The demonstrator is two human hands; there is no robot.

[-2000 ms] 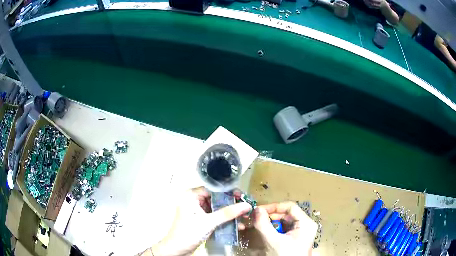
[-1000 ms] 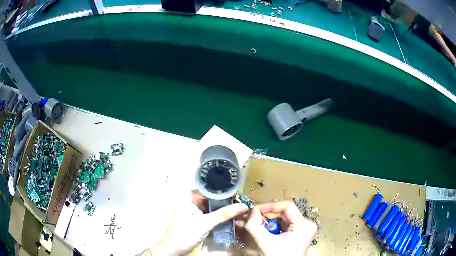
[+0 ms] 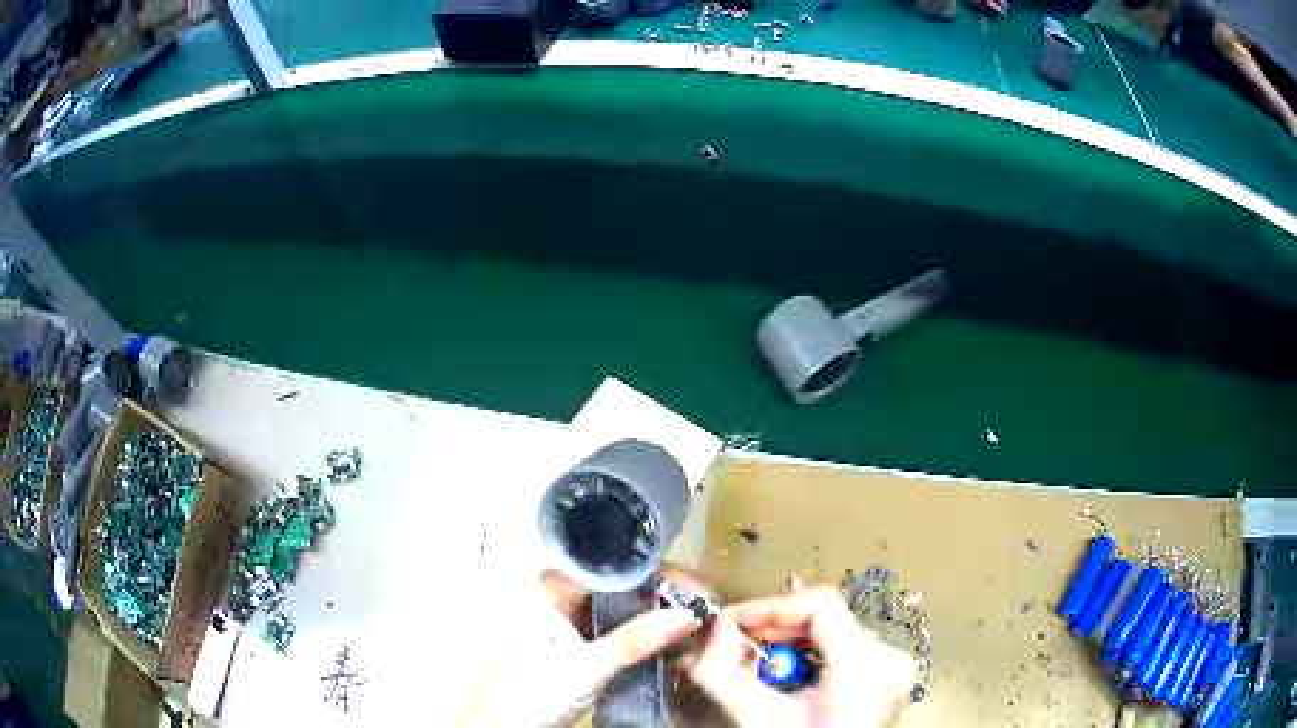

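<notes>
A grey round-headed device housing (image 3: 619, 512) is held over the work surface, its dark round insert facing me and its handle towards me. My left hand (image 3: 548, 654) grips the handle just below the head. A small circuit board (image 3: 691, 603) is pinched at the handle's right side, between the fingertips of both hands. My right hand (image 3: 818, 668) also holds a blue battery cell (image 3: 784, 664), seen end-on under its fingers, with a thin pale lead towards the board. The handle's lower end is cut off by the bottom edge.
Blue cells (image 3: 1152, 626) lie in a row on the tan board (image 3: 996, 569) at right. A cardboard box (image 3: 199, 555) of green boards and a loose board pile (image 3: 285, 541) are at left. A grey unit (image 3: 811, 349) lies on the green belt (image 3: 470, 270). A person's arm (image 3: 1252, 71) shows at top right.
The view has shifted slightly. The housing's head has tilted to the left. The blue cell's end shows more openly in my right hand. Both hands keep their holds.
</notes>
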